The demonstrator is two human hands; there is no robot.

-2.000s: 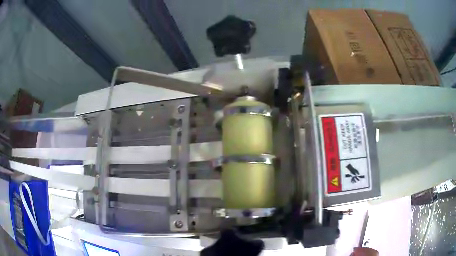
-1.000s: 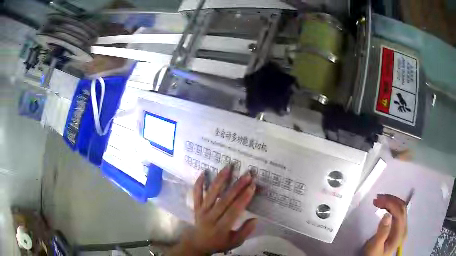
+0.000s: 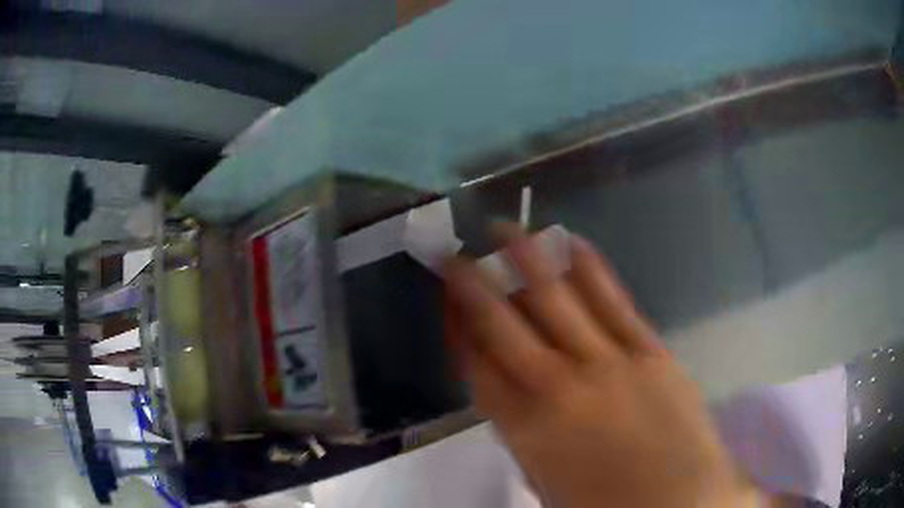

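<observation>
My right hand (image 3: 585,367) is blurred and reaches from the bottom right over the outlet chute (image 3: 694,198), back of the hand up. Its fingertips are at small white cut pieces (image 3: 432,232), with white also showing between and beside the fingers. Whether the fingers grip a piece is too blurred to tell. A white strip (image 3: 372,245) comes out of the cutter head's (image 3: 342,213) dark opening towards the pieces. A thin white sliver (image 3: 525,205) stands out just above the fingers. My left hand is out of the picture.
The red-and-white warning label (image 3: 287,313) is on the cutter head. The yellow-green feed roller (image 3: 184,337) and wire guard (image 3: 77,347) are at the left. A black star knob (image 3: 77,201) is at the upper left. White sheets (image 3: 426,476) lie below the chute.
The view has swung right, from the control panel to the outlet. My left hand, before on the panel's buttons, has left the picture. My right hand has moved from beside the machine onto the chute.
</observation>
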